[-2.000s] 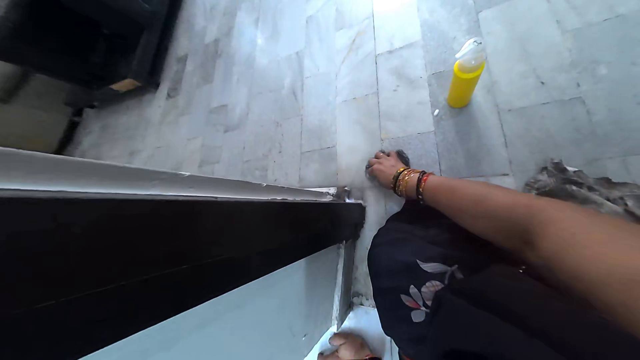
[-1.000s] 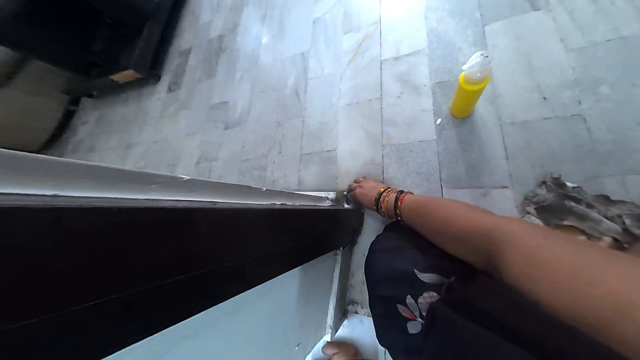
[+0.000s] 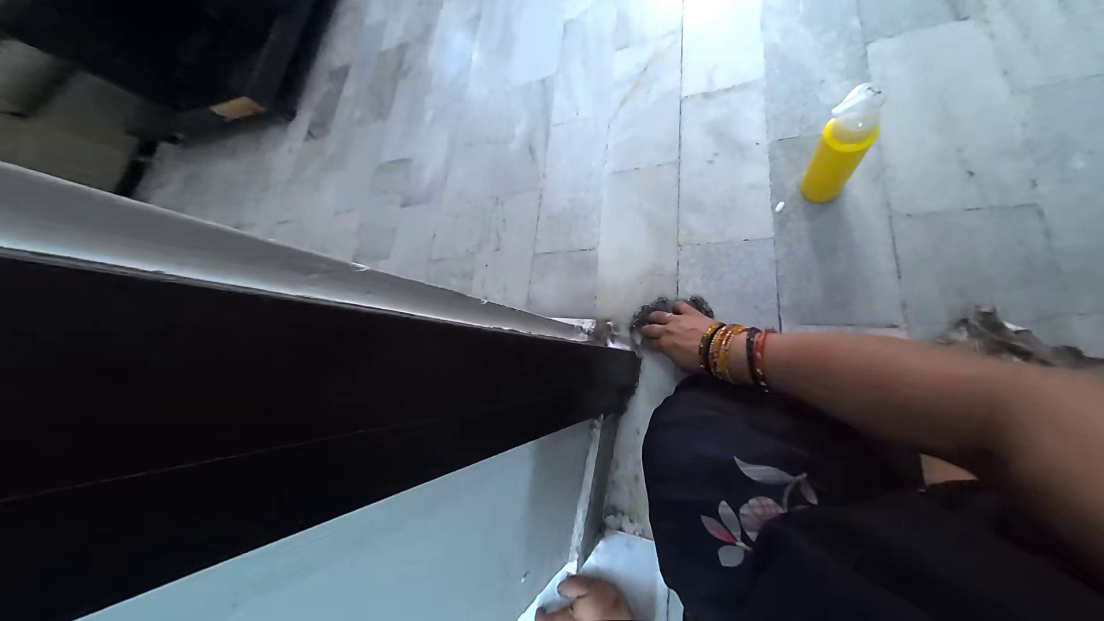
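My right hand [image 3: 677, 335], with several bangles at the wrist, presses a dark curly scouring pad [image 3: 697, 305] against the pale stone floor. The hand is just right of the lower end of a dark door or frame panel [image 3: 345, 379] and its pale edge strip. The pad is mostly hidden beneath the fingers. Farther off, at the upper right, a yellow bottle [image 3: 835, 164] with a clear and white top stands on the floor. My left hand is out of view.
A crumpled grey cloth [image 3: 1009, 336] lies on the floor at right, partly behind my forearm. Dark furniture [image 3: 233, 52] occupies the upper left. Bare toes [image 3: 586, 599] show at the bottom edge, beside my knee in dark floral fabric [image 3: 742, 483].
My right hand first moved left to the end of the dark panel, then back a little to the right, where the pad shows again. The bottle stays in place.
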